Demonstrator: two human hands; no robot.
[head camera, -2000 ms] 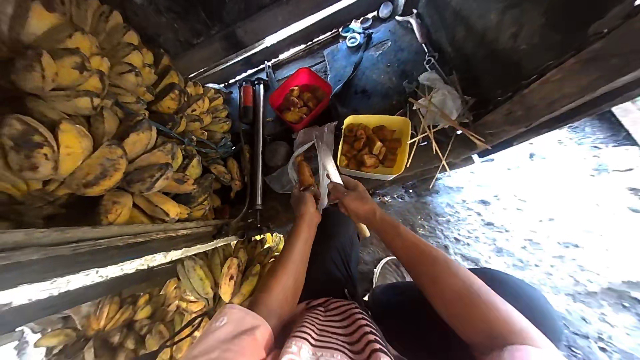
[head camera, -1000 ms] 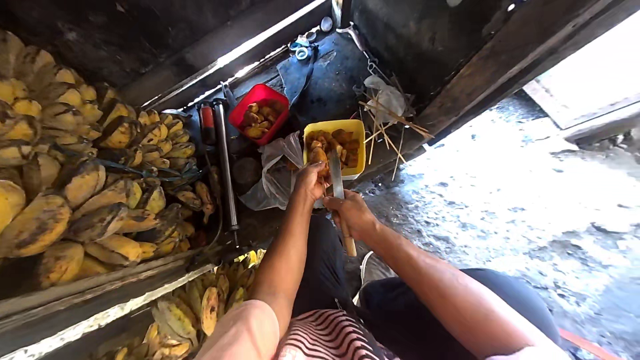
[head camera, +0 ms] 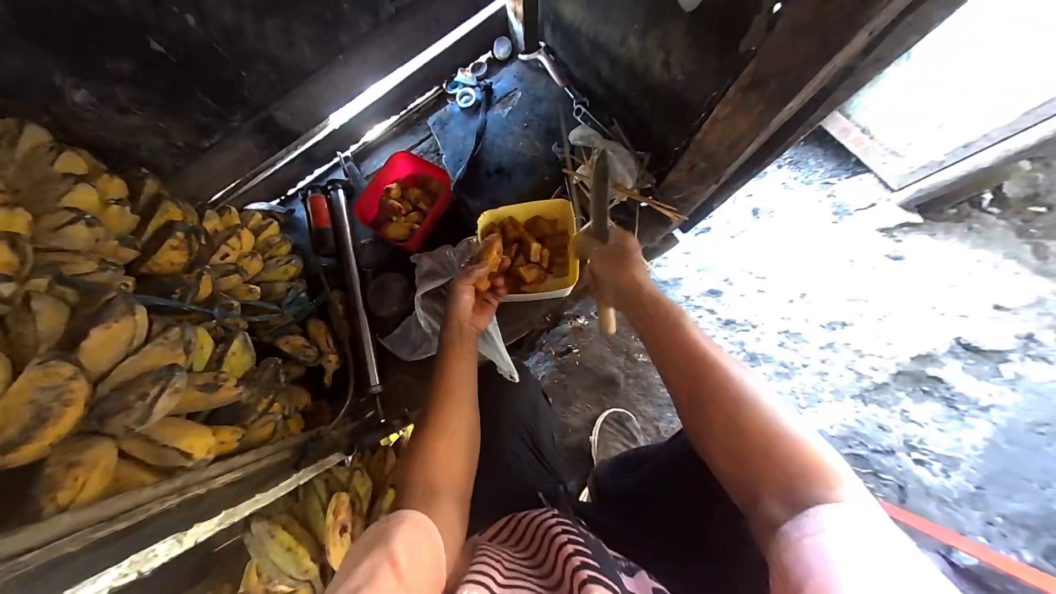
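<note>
My left hand (head camera: 477, 299) holds an orange-brown piece of food (head camera: 488, 257), perhaps peeled fruit, at the left edge of a yellow square tub (head camera: 564, 213). Cut orange-brown chunks (head camera: 528, 254) lie in that tub. On its right side my right hand (head camera: 615, 262) grips a knife (head camera: 600, 194), blade up and pale wooden handle down. A red tub (head camera: 447, 202) with similar chunks (head camera: 404, 216) stands farther left. Beneath my left hand is a crumpled clear plastic bag (head camera: 429, 318).
Bunches of yellow, dark-spotted bananas (head camera: 107, 346) are piled at left, with more (head camera: 289, 544) below a wooden board (head camera: 190, 487). A metal hand pump (head camera: 355, 280) lies beside the pile. Thin sticks (head camera: 643, 198) and a plastic bag (head camera: 606, 157) are behind the knife.
My right hand has moved right, away from my left, and the knife with it. The piece in my left hand is now at the yellow tub's left edge; a second ago it was over the tub.
</note>
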